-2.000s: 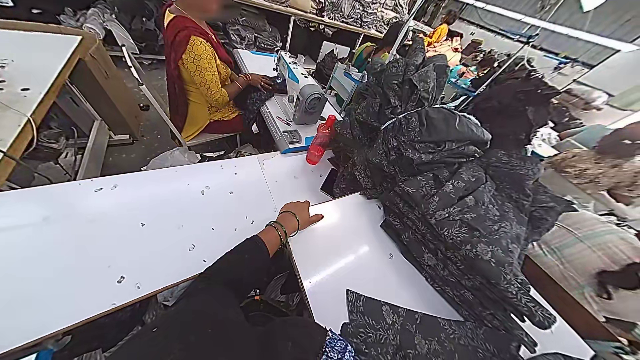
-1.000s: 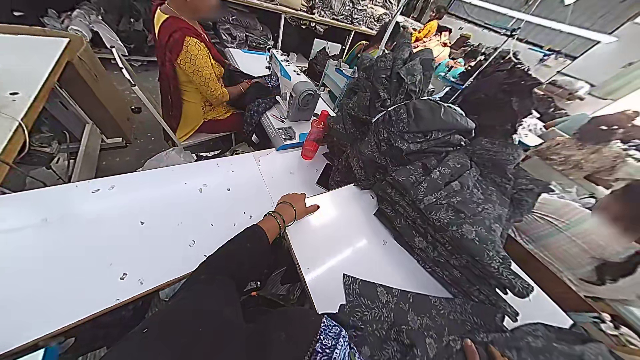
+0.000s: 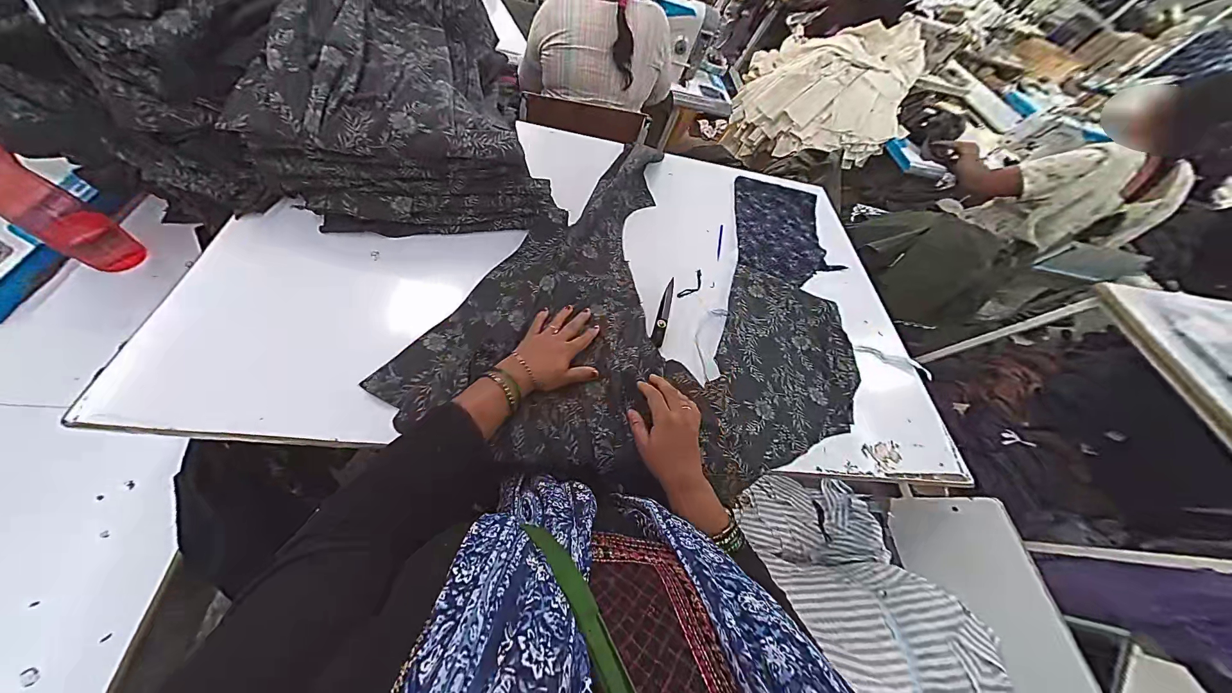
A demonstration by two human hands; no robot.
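Note:
A dark floral fabric piece (image 3: 568, 279) lies spread on the white table (image 3: 318, 327) in front of me. My left hand (image 3: 553, 353) rests flat on it with fingers apart. At its right edge, my right hand (image 3: 669, 428) touches the cloth with the fingers slightly bent, near the table's front. Small black-handled thread snips (image 3: 663, 313) lie just beyond my right hand, beside a bit of dark thread (image 3: 690, 283) and a blue pen-like stick (image 3: 720, 243). Another floral piece (image 3: 784, 361) is to the right, with a navy patterned piece (image 3: 776, 226) behind it.
A tall pile of dark floral fabric (image 3: 375, 115) covers the back left. A red bottle (image 3: 72, 217) stands at the far left. Striped cloth (image 3: 866, 587) hangs below the table's front right. One person sits beyond the table, another at the right near cream fabric (image 3: 828, 87).
The view has swung far to the right. My left hand has moved from the table's left edge onto the fabric, and the floral piece now lies spread before me. Both hands are in view.

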